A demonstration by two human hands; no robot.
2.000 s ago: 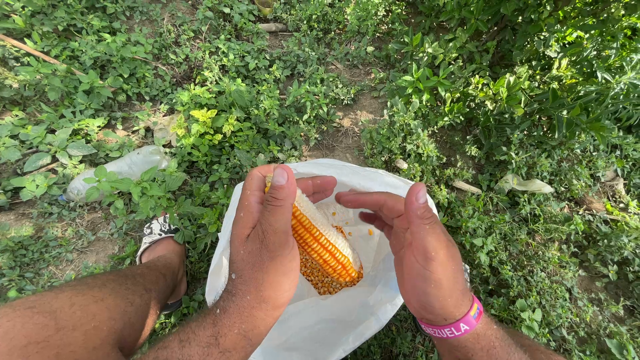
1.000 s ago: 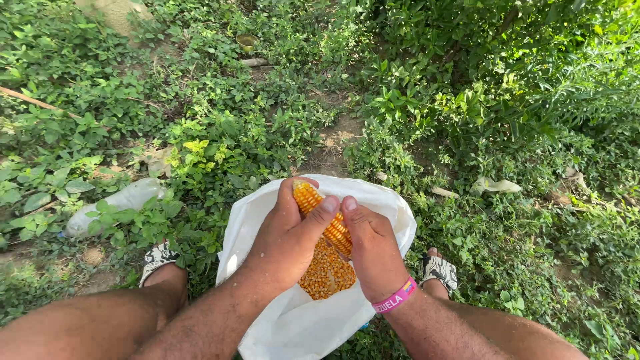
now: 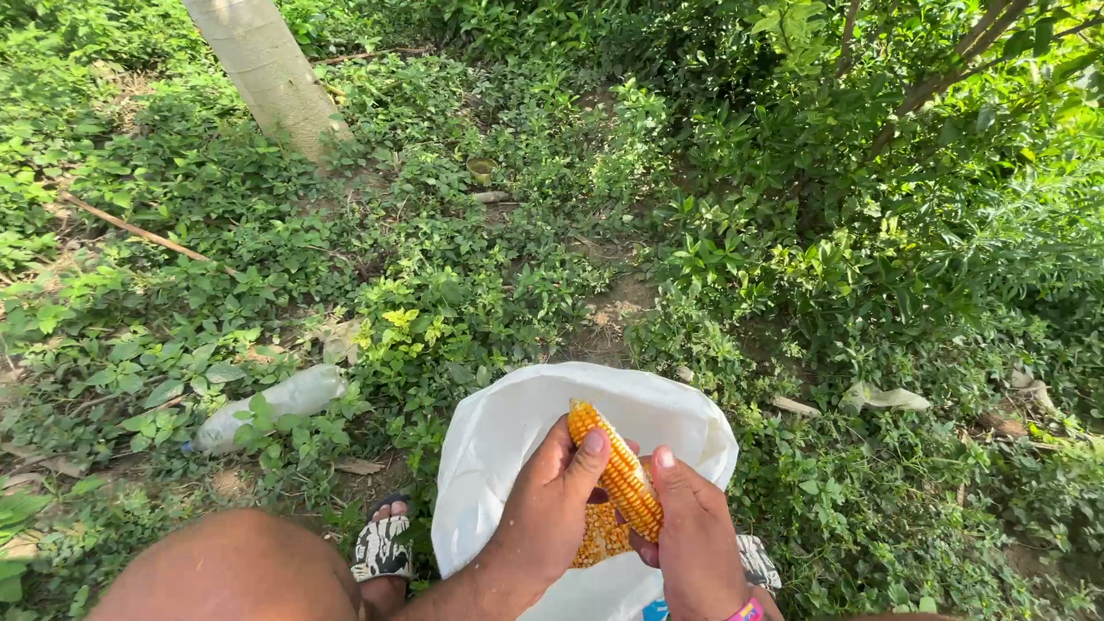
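A partly shelled ear of corn [image 3: 623,474] slants over the open mouth of a white sack [image 3: 483,457]. Around its upper left part are the fingers of my left hand [image 3: 552,492], the thumb lying on the kernels. My right hand [image 3: 694,526] grips the lower end from the right, thumb up beside a pale strip of bare cob. Loose yellow kernels [image 3: 601,536] lie inside the sack below the ear. My hands partly hide them.
The sack stands between my sandalled feet [image 3: 382,548]. A plastic bottle [image 3: 289,404] lies in low plants at left, with a stick [image 3: 142,231] beyond it. A tree trunk [image 3: 272,78] rises at upper left; dense bushes [image 3: 862,155] stand at upper right.
Two seconds ago my right hand was apart from the ear, palm turned toward it; now both hands hold the ear. The view has tilted up, bringing in the tree trunk.
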